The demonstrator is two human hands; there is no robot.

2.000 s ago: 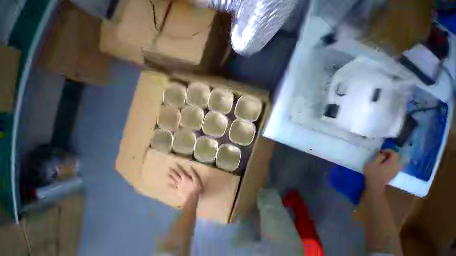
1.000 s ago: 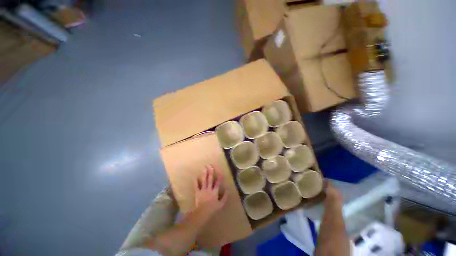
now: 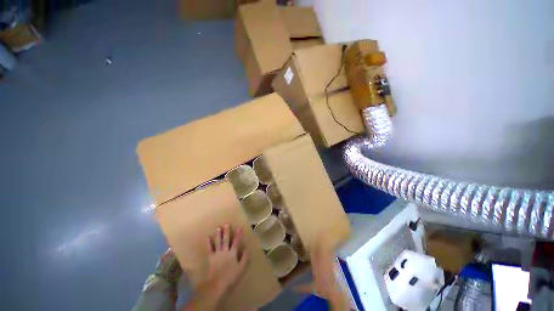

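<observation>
The open brown carton (image 3: 203, 212) is in front of me, with cream housings (image 3: 255, 206) standing in rows inside, open ends up. My left hand (image 3: 226, 258) lies spread on the carton's left flap. My right hand (image 3: 325, 273) is at the lower end of the right flap (image 3: 307, 188), which leans inward over part of the housings. My right hand is blurred; whether it grips the flap cannot be told. The flap hides the housings under it.
The far flap (image 3: 218, 146) stands outward. More cartons (image 3: 325, 97) stand behind, beside a yellow-brown blower (image 3: 367, 76) with a silver duct (image 3: 437, 191) running right. The white machine table (image 3: 364, 273) with a white fixture (image 3: 413, 279) is at lower right, near a bright monitor (image 3: 510, 288).
The view has shifted, so the carton sits further left. The right flap has come up and inward over the housings. My right hand has moved from the carton's right corner to this flap.
</observation>
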